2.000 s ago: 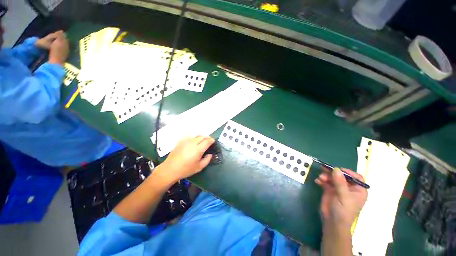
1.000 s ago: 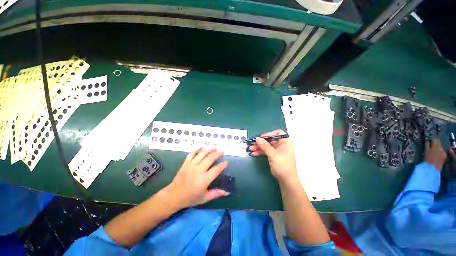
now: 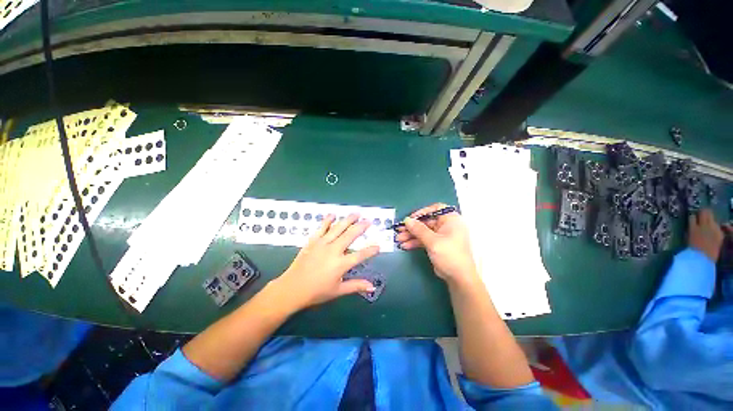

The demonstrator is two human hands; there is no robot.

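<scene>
A white adhesive dot sheet (image 3: pixel 277 217) with two rows of dark round spots lies in front of me. My left hand (image 3: pixel 325 261) lies with fingers spread on its lower middle, its thumb over a dark plastic housing (image 3: pixel 372 286) that is partly hidden under the hand. My right hand (image 3: pixel 436 241) holds the dark pen-like tweezers (image 3: pixel 434 214), tip at the sheet's right end. Whether a dot is on the tip is too small to tell. A second dark housing (image 3: pixel 231 278) lies on the bench left of my left hand.
Stacked white sheets lie at left (image 3: pixel 201 193) and right (image 3: pixel 500 233). Yellowish dot sheets (image 3: pixel 48 177) spread at far left. A small ring (image 3: pixel 332 178) lies behind the dot sheet. At far right are a pile of housings (image 3: pixel 635 201) and another person's hand (image 3: pixel 706 235). A cable crosses the left side.
Since the first frame the view has swung right, and a housing now lies free at left. Since one second ago, my left hand has shifted slightly, showing more of the housing under it.
</scene>
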